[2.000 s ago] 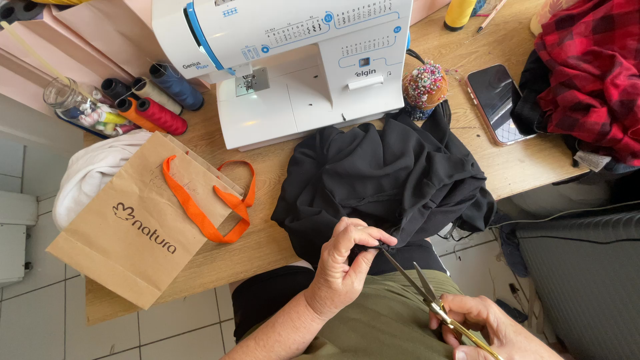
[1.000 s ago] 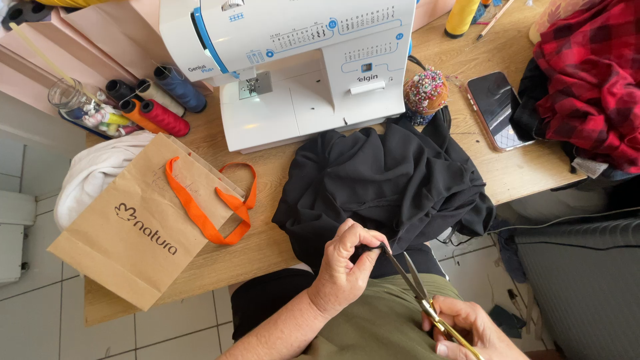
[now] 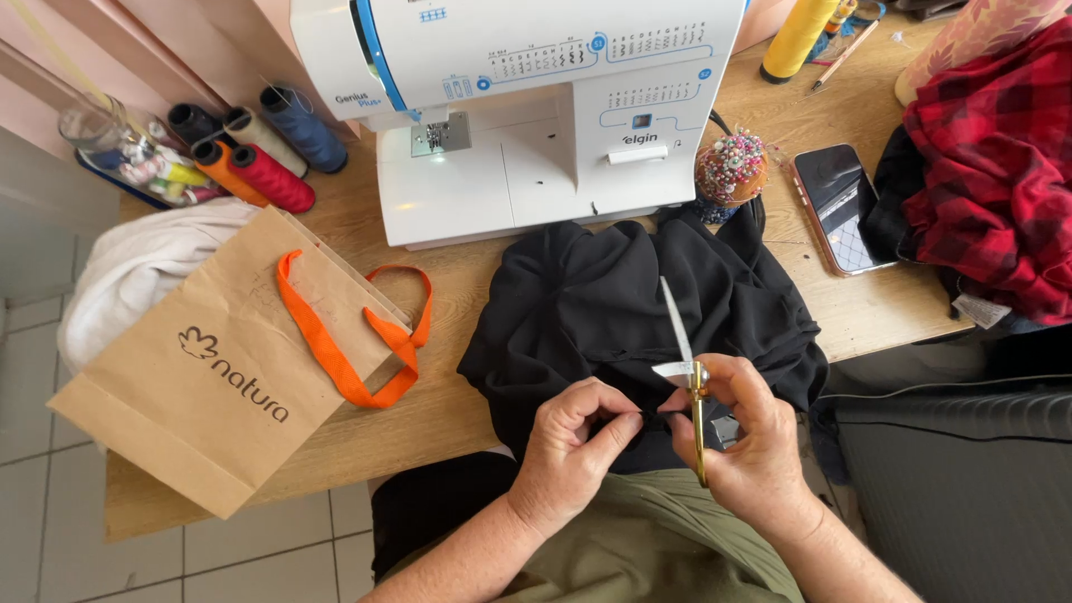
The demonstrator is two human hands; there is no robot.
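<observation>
Black fabric (image 3: 620,293) lies bunched over the front edge of the wooden table, below the sewing machine (image 3: 519,159). My left hand (image 3: 574,448) pinches an edge of this fabric between thumb and index finger. Close beside it on the right, my right hand (image 3: 745,440) holds scissors with gold handles (image 3: 698,419), their blades parted and the long one pointing up over the fabric. The thumb and a finger of that hand are also near the same fabric edge; whether they grip it is hard to tell.
A paper bag (image 3: 193,368) with orange handles lies at the left on white cloth (image 3: 134,268). Thread spools (image 3: 276,180) stand behind it. Right of the machine are a pincushion (image 3: 730,172), a phone (image 3: 842,209), a yellow thread cone (image 3: 796,38) and red checked cloth (image 3: 997,176).
My right hand has moved up and left, beside my left hand. The scissors, which pointed up and left near the left fingers, now point up over the fabric.
</observation>
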